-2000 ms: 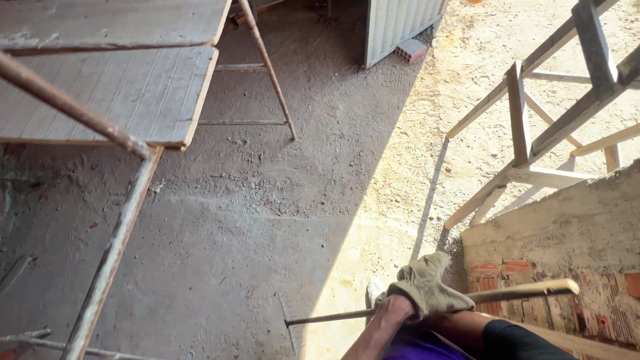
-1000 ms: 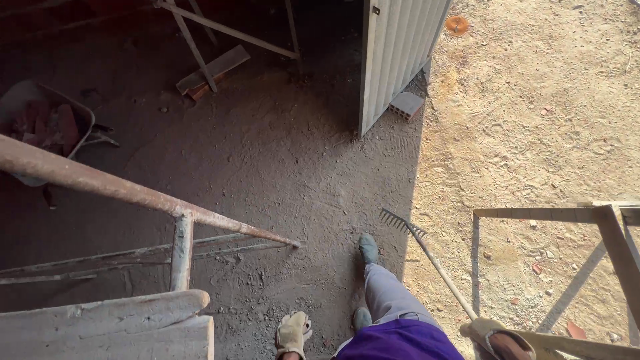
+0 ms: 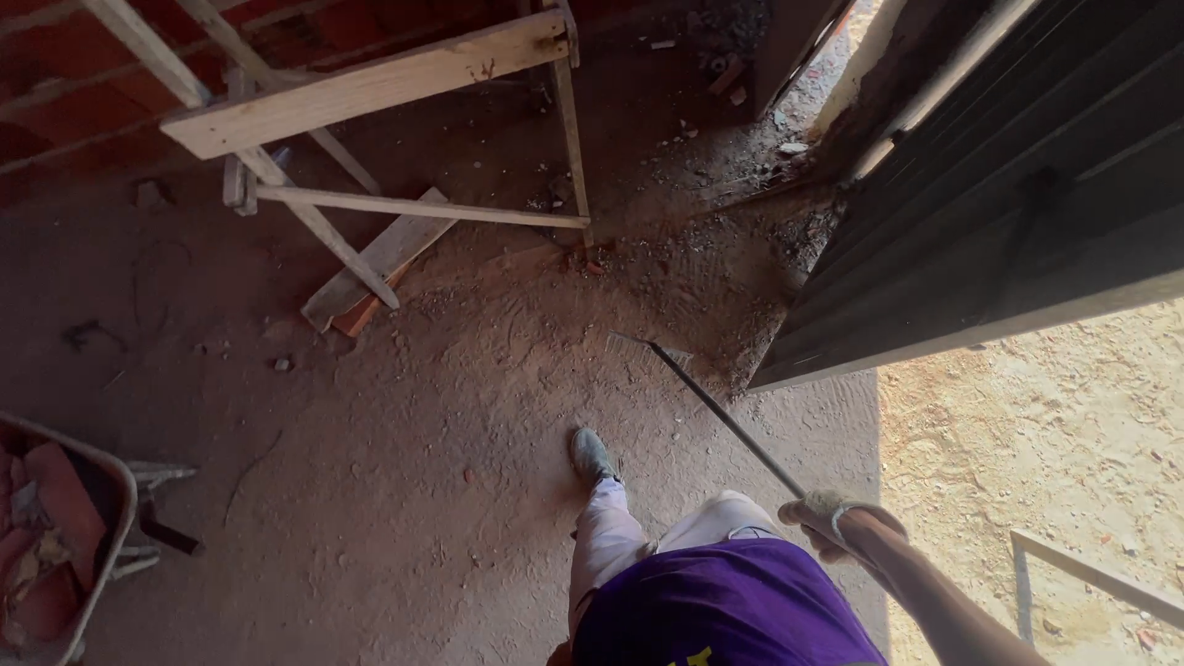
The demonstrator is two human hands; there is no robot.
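My right hand (image 3: 831, 523), in a worn work glove, is closed around the long handle of a garden rake (image 3: 726, 421) at the lower right. From my hand the handle slants up and left to the toothed metal head (image 3: 650, 349), which is at the dirt floor. Small rubble and loose soil lie around the teeth. My left hand is out of sight; only a bit of skin shows at the bottom edge, left of my purple shirt.
Ahead stands a wooden trestle (image 3: 370, 88), with a plank (image 3: 375, 259) on the floor by its leg. A wheelbarrow (image 3: 129, 518) holding broken bricks is at the lower left. A ribbed metal door (image 3: 980, 222) spans the upper right. A wooden frame (image 3: 1101, 573) lies lower right.
The view has swung toward the trestle and metal door. The rake head, earlier at the edge of the sunlit ground, is now on the shaded floor near the door. My gloved left hand has left the view.
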